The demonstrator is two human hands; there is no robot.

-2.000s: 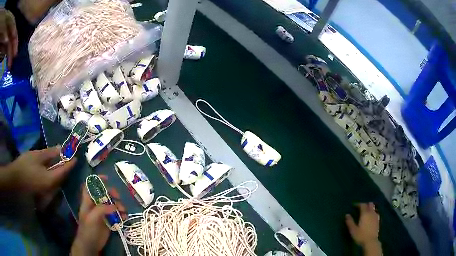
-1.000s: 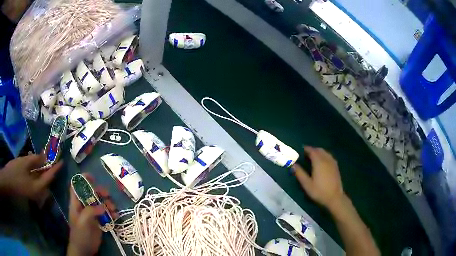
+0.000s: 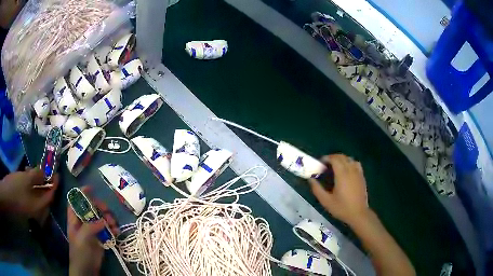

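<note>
My left hand, at the lower left, holds an open white shell unit with green and blue parts inside; a pale cord trails from its lower end. My right hand reaches over the green belt and grips the near end of a closed white unit with blue and red marks between thumb and fingers. That unit's cord loop points up and left over the metal rail. A big tangled heap of pale cords lies beside my left hand.
Another person's hand holds an open unit at far left. Printed shells lie beyond the cords. A cord bag is upper left, by a grey post. Another unit lies on the belt; a dark-and-white pile is across.
My right hand has come in from the lower right and taken hold of the closed unit on the belt. My left hand still holds the open unit. The view has shifted slightly.
</note>
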